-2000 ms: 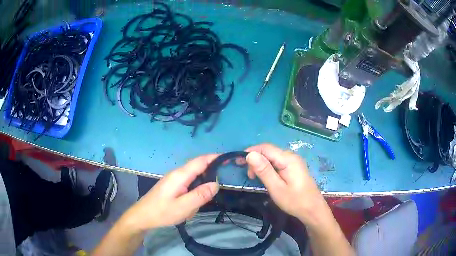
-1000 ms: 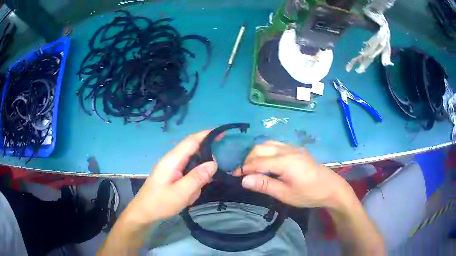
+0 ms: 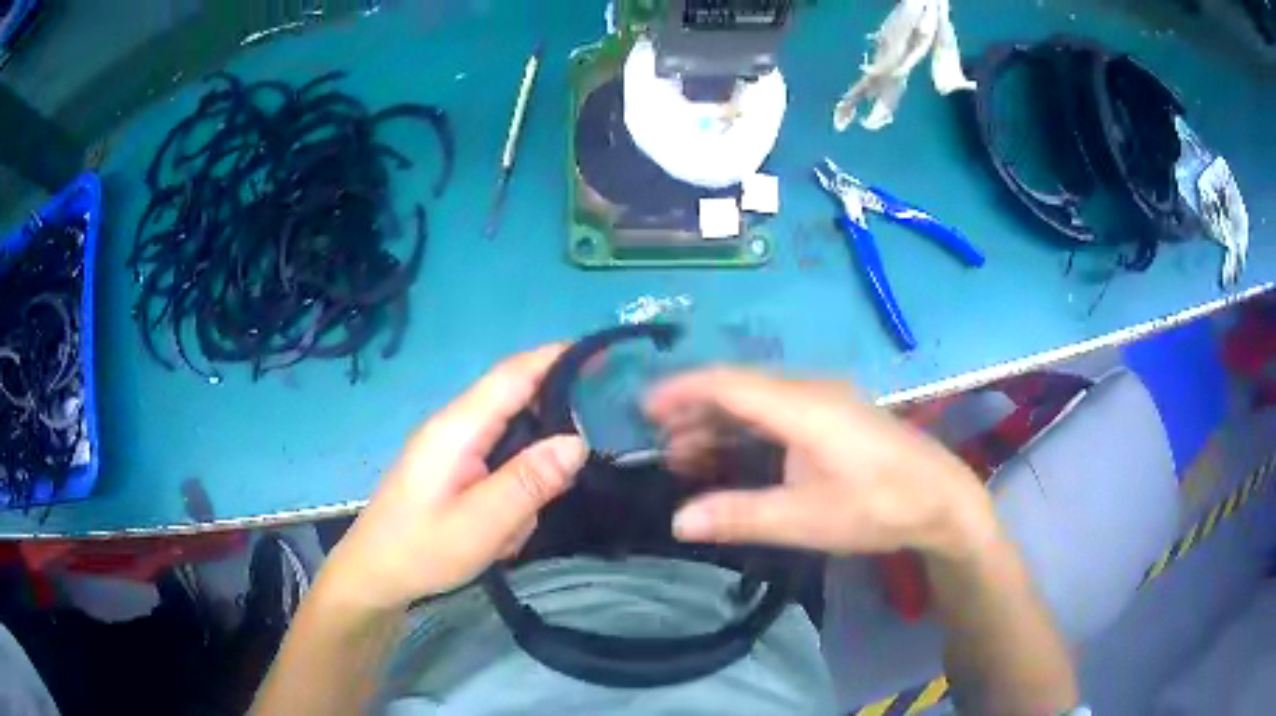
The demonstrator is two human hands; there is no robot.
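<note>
My left hand [image 3: 469,483] grips a thin black C-shaped headband inner strip [image 3: 563,381] between thumb and fingers. The strip's small end tab points up and right over the bench's front edge. My right hand [image 3: 826,469] is just right of the strip, blurred, with thumb and fingers apart; I see nothing held in it. A thicker padded headband [image 3: 630,660] curves over my lap below both hands. Its upper part is hidden by dark material and my hands.
Strip pile [image 3: 280,224] at left, blue parts tray [image 3: 93,336] at the left edge. A slim pale stick [image 3: 518,115] lies beside the green press base [image 3: 595,249]. Blue side cutters [image 3: 875,266] and stacked black headbands [image 3: 1119,140] are at right, with clear scraps [image 3: 654,306] near the front.
The view has shifted right, so bench items sit further left. My left hand still holds the strip. My right hand has opened, its fingers moving away from the strip's lower part.
</note>
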